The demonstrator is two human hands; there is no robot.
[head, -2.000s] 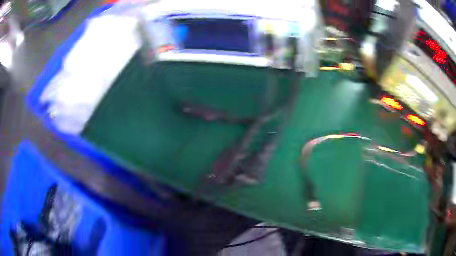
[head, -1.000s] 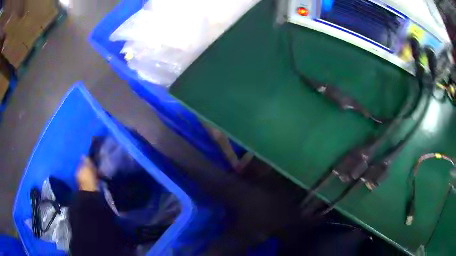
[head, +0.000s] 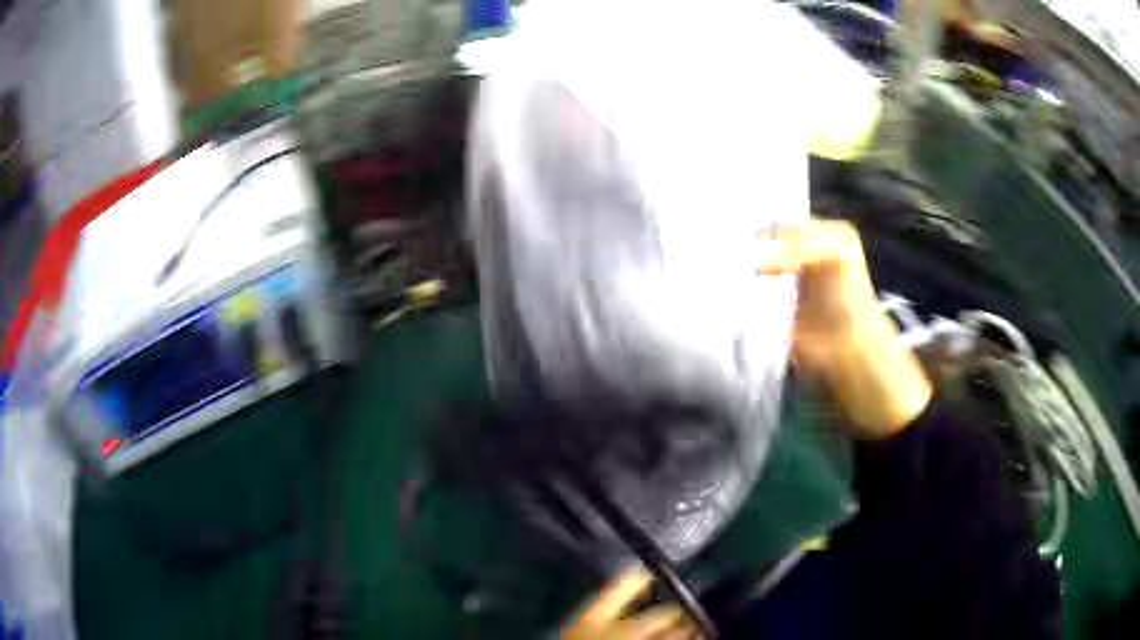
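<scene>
A large clear plastic bag [head: 588, 263] with a dark item inside is held up in the middle of the view, blurred and overexposed at its top. My right hand [head: 831, 313] grips the bag's right side. My left hand [head: 631, 610] is at the bottom edge, partly cut off, by a black cable [head: 638, 538] that hangs from the bag's lower end. Its fingers are bent near the cable, but blur hides whether they close on it.
The white-blue tester [head: 188, 375] with a dark screen stands at left on the green mat [head: 375, 500]. A coiled white cable [head: 1044, 413] lies at right, beside a green-surfaced edge. Blurred instruments and wires are behind the bag.
The view has swung from the blue bin to the bench. The bagged item is now held up before me. One hand was in the bin earlier; now both hands show.
</scene>
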